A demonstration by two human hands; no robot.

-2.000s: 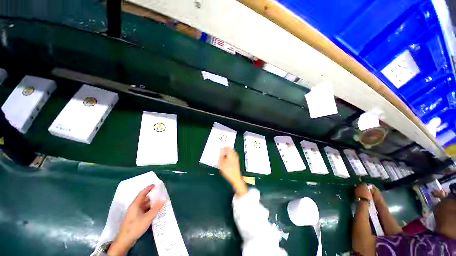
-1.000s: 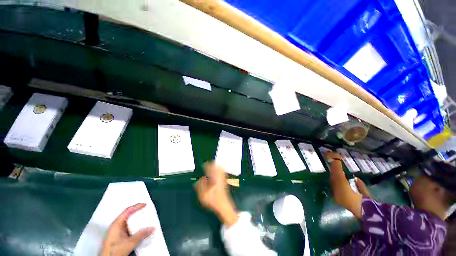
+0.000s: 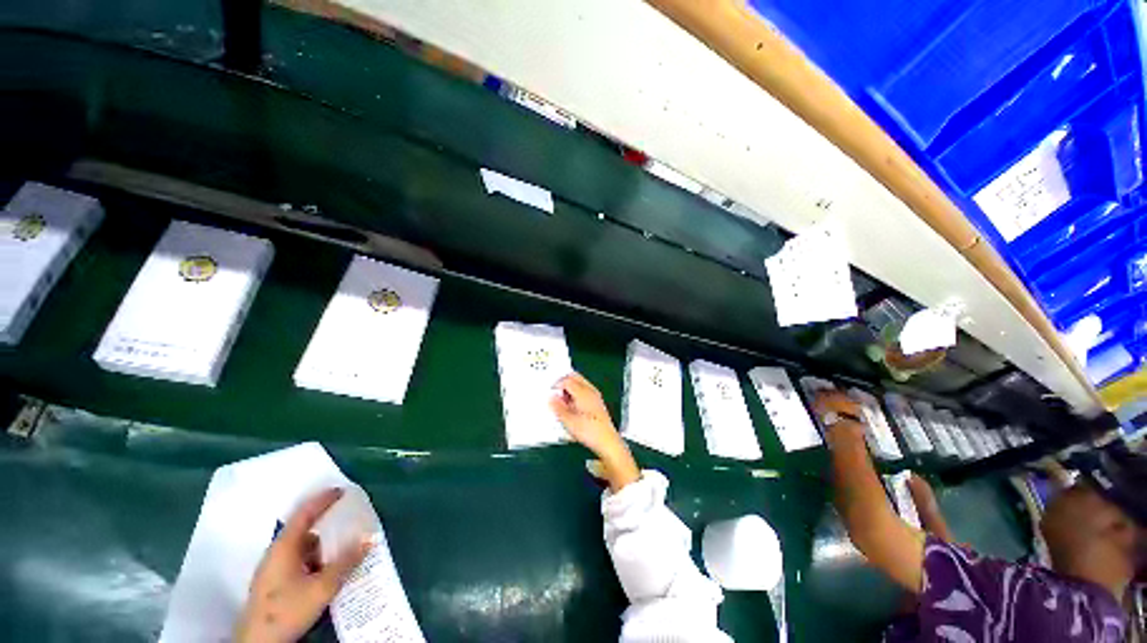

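My left hand point(image 3: 302, 568) lies at the lower left on a folded white label strip point(image 3: 233, 534), its thumb and forefinger at the strip's edge. Rows of small grey marks show on the strip's right part. My right hand point(image 3: 586, 412), in a white sleeve, reaches over the conveyor with its fingertips at the right edge of a white box point(image 3: 518, 364) that bears a gold round emblem. Whether a sticker is at the fingertips cannot be seen.
More white boxes point(image 3: 369, 329) stand in a row on the green conveyor. A white label roll point(image 3: 742, 553) sits right of my sleeve. A neighbouring worker point(image 3: 1006, 603) in purple reaches to the boxes. A wood-edged shelf with blue bins point(image 3: 956, 75) is above.
My right hand has moved from the worktop's edge up and right to a box. My left hand stays on the strip, which now shows its printed marks. The view has shifted.
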